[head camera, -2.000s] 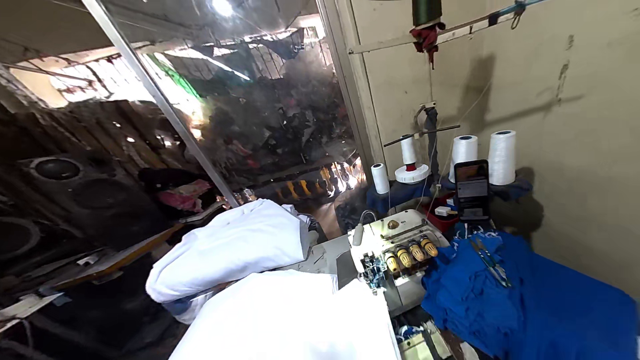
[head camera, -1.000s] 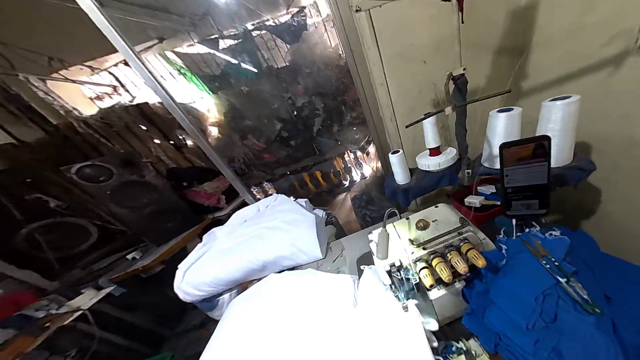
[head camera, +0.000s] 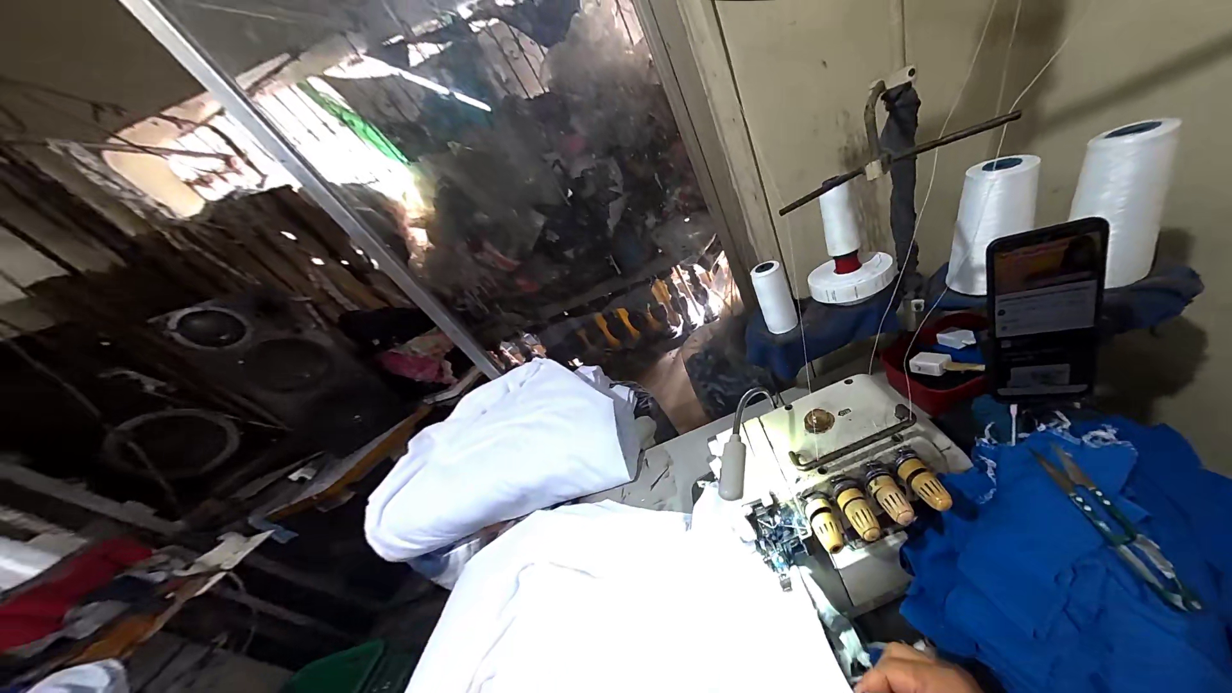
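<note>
At the bottom edge, right of centre, my right hand (head camera: 914, 671) shows only in part, close to the right edge of a white cloth (head camera: 616, 597); whether it grips anything is hidden. My left hand is out of view. The white cloth lies over the front of an overlock sewing machine (head camera: 847, 423) with several yellow tension knobs (head camera: 871, 505). Beside the machine's needle area stands a small lamp (head camera: 732, 467), lighting the cloth. Folded white fabric (head camera: 520, 452) is piled behind and to the left. Blue fabric (head camera: 1039, 549) lies at the right, with scissors (head camera: 1121, 529) on top.
White thread cones (head camera: 996, 226) stand behind the machine, threads running up from them. A phone (head camera: 1046, 308) stands upright beside a red container (head camera: 938, 366). A glass partition's metal frame (head camera: 318, 188) crosses the left side, and large speakers (head camera: 279, 356) sit in the dark there.
My right hand has come into view at the bottom edge. The view has shifted closer to the machine.
</note>
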